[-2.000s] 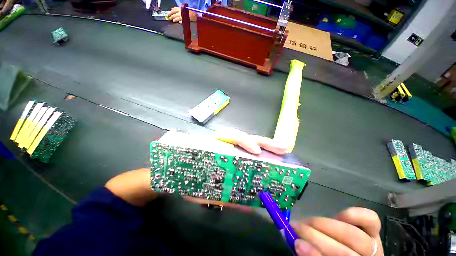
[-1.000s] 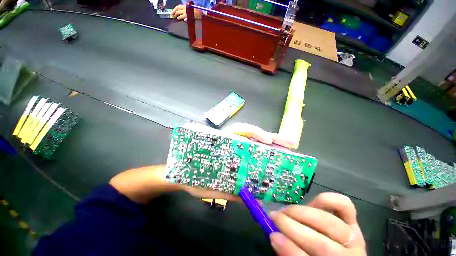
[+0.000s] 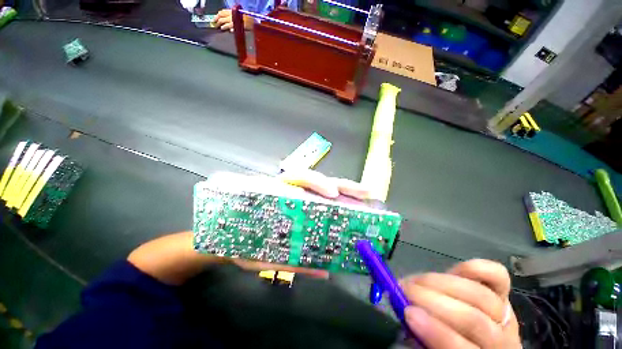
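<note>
A green circuit board (image 3: 276, 228) is held up in front of me, its solder-dotted face towards me, with a paler green strip across it. My left hand (image 3: 327, 185) grips it from behind; the fingers show over its top edge and the wrist at lower left, the palm is hidden. My right hand (image 3: 460, 307) holds a purple marker pen (image 3: 385, 276), its tip at the right part of the board's face. I cannot tell if the tip touches. A bright blue pen end (image 3: 376, 294) shows below the board.
A dark green belt (image 3: 170, 102) carries a yellow-green bar (image 3: 382, 140), a board (image 3: 305, 151) behind mine, boards in a row (image 3: 34, 180) at left, boards (image 3: 569, 218) at right and a small board (image 3: 76, 51). Opposite stand a red-brown rack (image 3: 300, 54) and a person's hand (image 3: 224, 19).
The held board has moved left and a little down since one second ago, and is tilted differently. The pen tip has moved from the board's middle lower edge to its right part.
</note>
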